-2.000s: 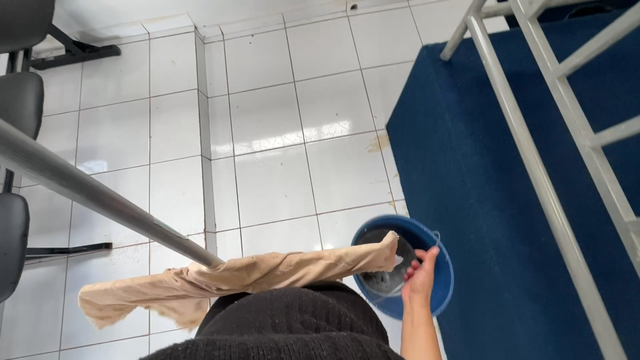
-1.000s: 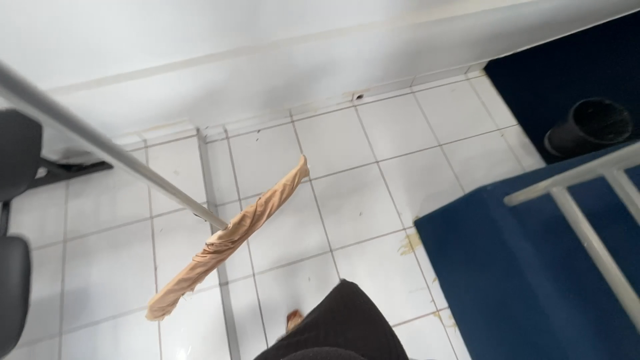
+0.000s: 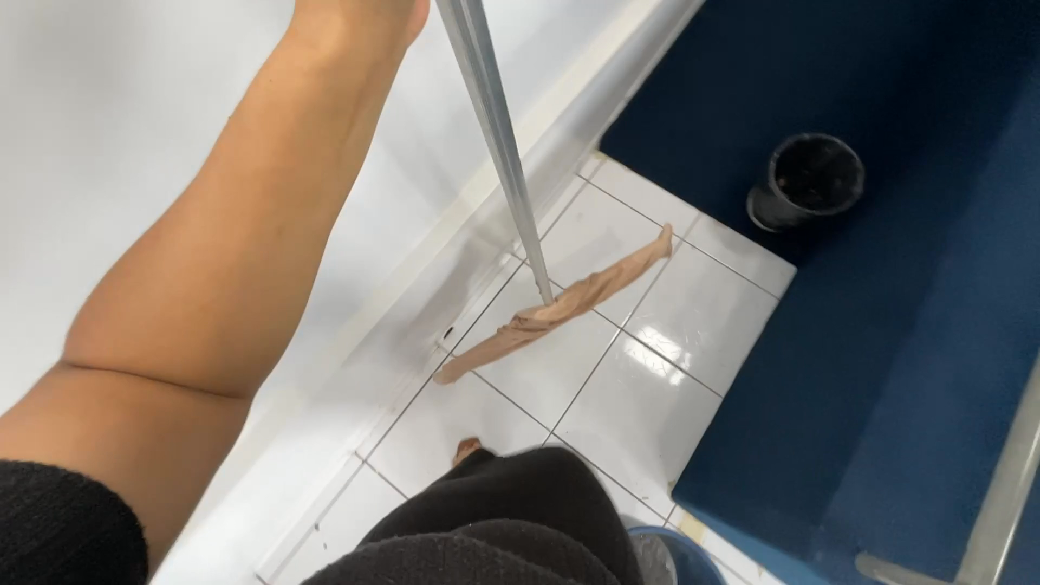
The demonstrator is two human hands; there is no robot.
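Observation:
My left arm reaches up the left side, and only the edge of my left hand shows at the top border, beside a grey metal pole. The frame cuts off its fingers, so its grip is hidden. The pole slants down to a floor squeegee or mop head wrapped in a beige cloth, which lies across the white floor tiles. My right hand is out of view. A blue bucket, partly hidden by my dark clothing, stands at the bottom edge.
A white wall runs diagonally along the tiles on the left. At the right is a dark blue platform with a pale metal rail over it. A black bin stands on a dark blue surface beyond the tiles.
The view has turned strongly. My right hand, at the blue bucket two seconds ago, is gone from view. The cloth-wrapped head now lies between the wall and the blue platform, and my left arm has appeared.

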